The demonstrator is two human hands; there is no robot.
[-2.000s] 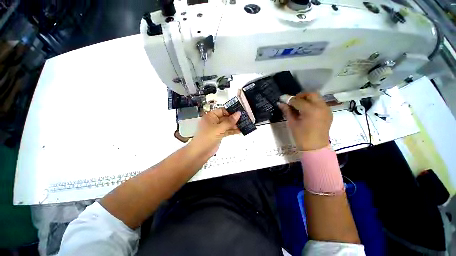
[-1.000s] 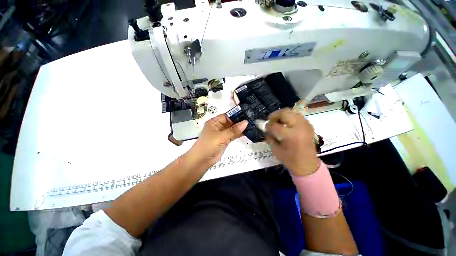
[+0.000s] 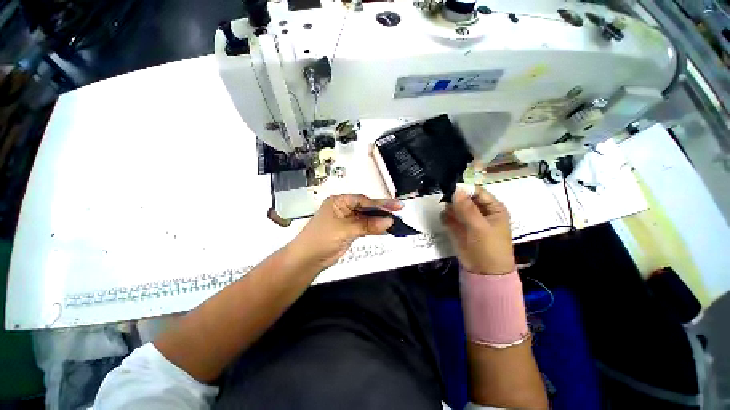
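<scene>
My left hand (image 3: 340, 227) holds a black care label (image 3: 400, 227) between thumb and fingers, its free end pointing right, just in front of the label stack. The label stack (image 3: 404, 166) lies under the machine arm with a pale pinkish edge at its left. My right hand (image 3: 480, 228) pinches the lower end of a black label (image 3: 450, 189) at the right part of the stack; whether it is loose from the stack I cannot tell. The presser foot and needle (image 3: 302, 154) are left of the stack. Part of the sewn label chain (image 3: 272, 160) shows behind them.
The white sewing machine (image 3: 376, 56) spans the back. The white table (image 3: 120, 200) has a printed ruler along its front edge. A black cord (image 3: 570, 204) and small white scraps lie at the right. A blue bin (image 3: 564, 344) is below right, beside my lap.
My hands have moved apart. The left hand has drawn its label forward, off the stack, and turned it nearly edge-on. The right hand has left that label and now pinches at the stack's right.
</scene>
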